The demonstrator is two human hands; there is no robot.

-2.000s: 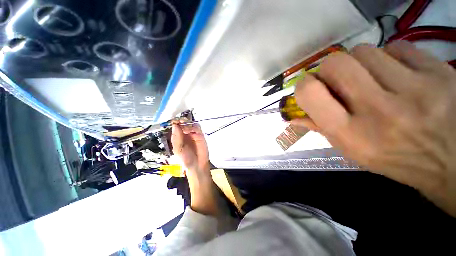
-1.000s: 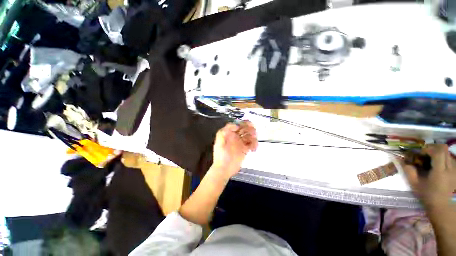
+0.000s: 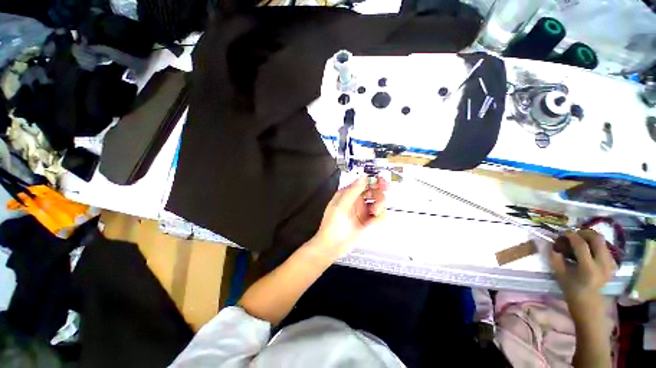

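The white sewing machine head (image 3: 424,111) lies across the upper right, with a blue stripe along its near edge. My left hand (image 3: 357,208) is at the needle area (image 3: 370,167), fingertips pinched on a small part too tiny to make out. My right hand (image 3: 582,262) is at the right, closed around the screwdriver's handle, which the fingers mostly hide. The screwdriver's long thin shaft (image 3: 471,205) runs left to the needle area; whether its tip touches a screw cannot be told.
A dark brown fabric panel (image 3: 248,136) covers the table left of the machine. Stacked dark pieces (image 3: 144,129) lie further left. Snips (image 3: 536,215), red-handled scissors (image 3: 610,233) and a brown rectangle (image 3: 516,253) lie at the right. Green-topped thread cones (image 3: 539,37) stand behind.
The view has pulled back and turned from the close view of the machine's panel, showing more table and cloth. Both hands remain at the needle area and the screwdriver.
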